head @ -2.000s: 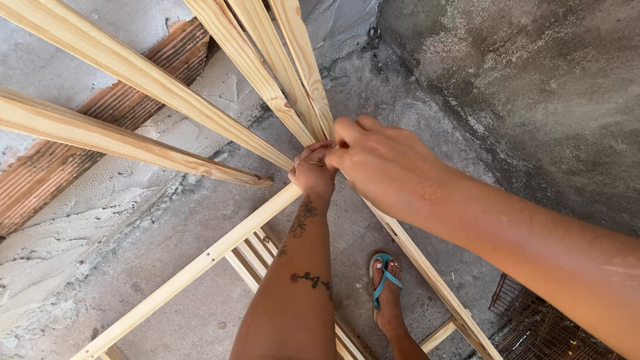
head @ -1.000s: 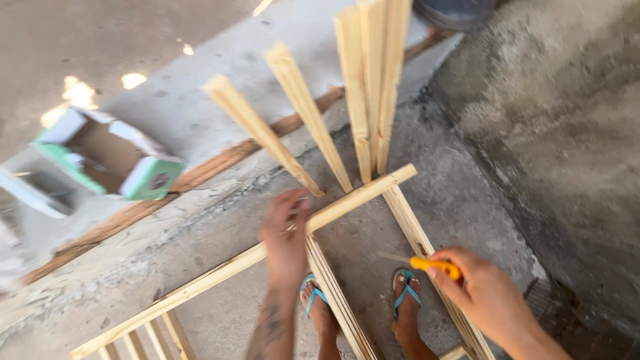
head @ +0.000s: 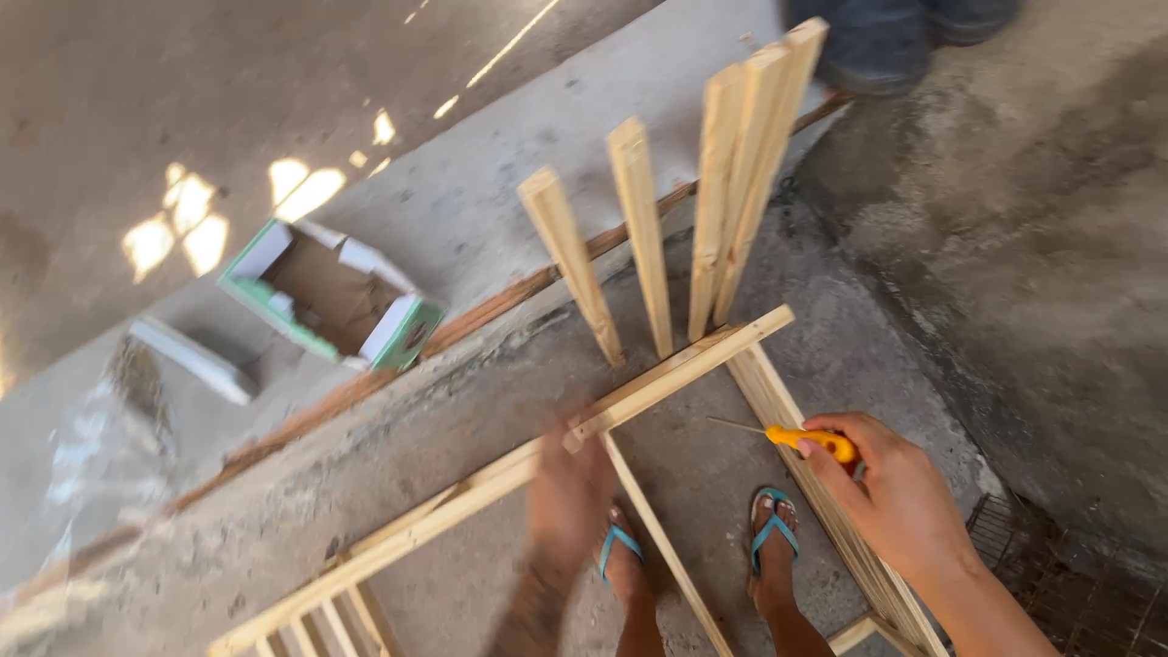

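Note:
In my right hand [head: 885, 493] is a screwdriver [head: 810, 440] with a yellow handle, its thin shaft pointing left above the wooden frame's right side. My left hand [head: 573, 479], badly blurred, is over the long top rail [head: 693, 374] of the pale wooden frame; whether its fingers hold anything cannot be told. Several upright wooden slats [head: 639, 237] rise behind the rail. A thinner wooden bar [head: 666, 538] runs from the rail toward me, between my feet in blue flip-flops [head: 774, 534].
An open green and white cardboard box [head: 338, 292] lies on the concrete ledge, near a pale bar-shaped object [head: 192, 359] and a clear plastic bag [head: 114, 456]. Dark shoes [head: 876, 46] of another person show at top right. Rusty wire mesh [head: 1049, 566] lies lower right, beside the rough wall.
Both hands were together at the slats' base two seconds ago; they are now apart, the right with the screwdriver. The view has shifted, bringing the box and ledge in.

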